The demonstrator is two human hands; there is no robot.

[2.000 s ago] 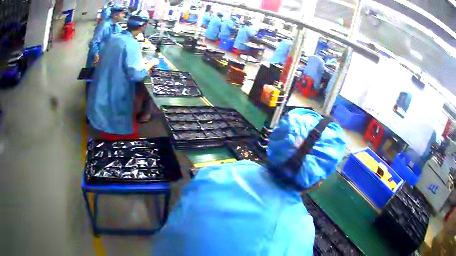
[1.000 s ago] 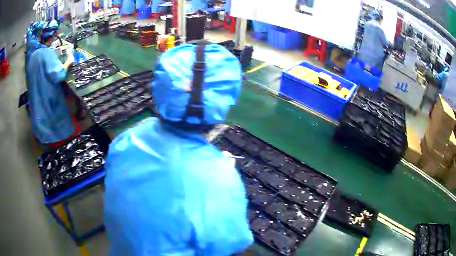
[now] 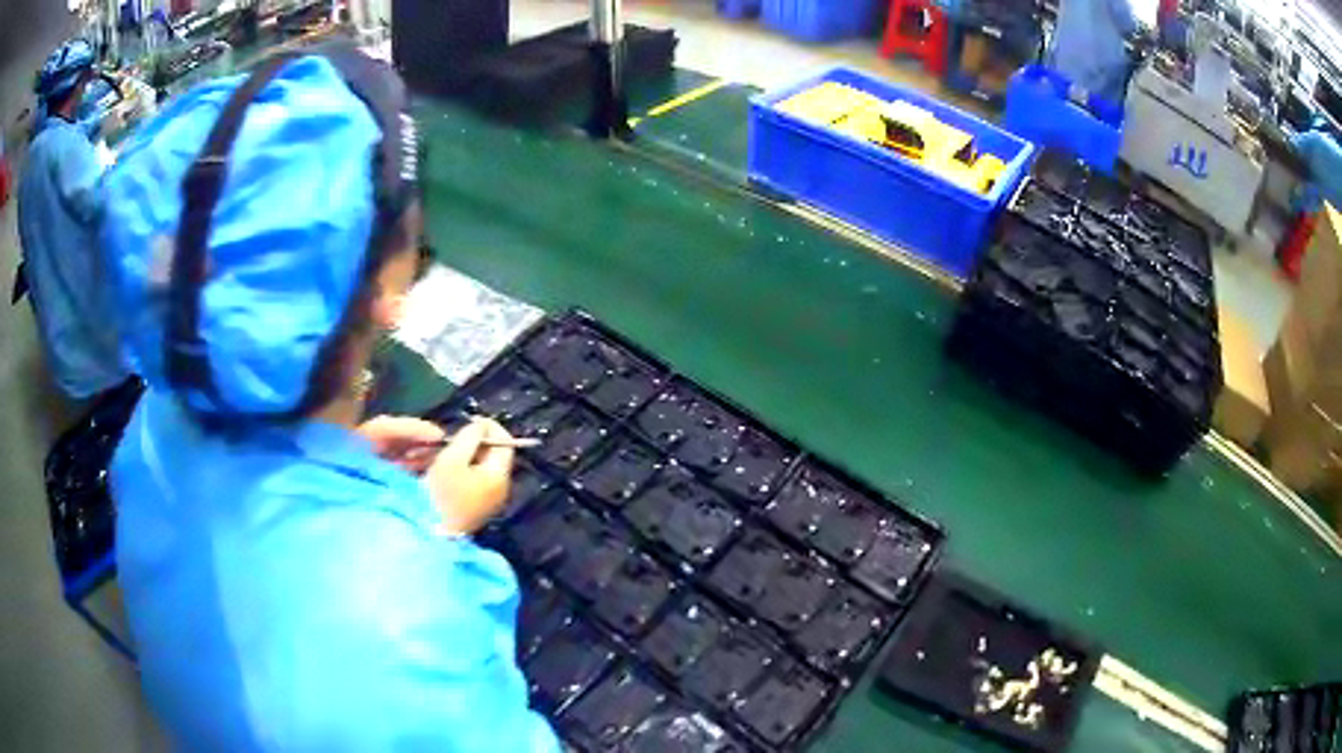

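Neither of my hands is in the picture. Nearest in front of me, a person in a blue smock and cap sits or stands at the green bench [image 3: 618, 250]. This person's hands hold a thin pale stick-like tool over a large black moulded tray [image 3: 692, 515] with rows of pockets. A small black tray [image 3: 942, 662] with a loose pile of cream pieces [image 3: 1030, 686] lies at its right end. A clear plastic bag or sheet [image 3: 468, 321] lies beyond the person's hands.
A blue bin [image 3: 883, 199] with yellow contents stands across the bench. A tall stack of black trays [image 3: 1096, 316] is beside it. Cardboard boxes [image 3: 1307, 390] stand at the far right. Another black tray [image 3: 1288, 724] is at the lower right. Another person [image 3: 66, 250] stands at the far left.
The view has swung right and come closer to the bench. The near person has shifted left in the picture, and that person's hands, the large tray and the clear plastic now show more fully.
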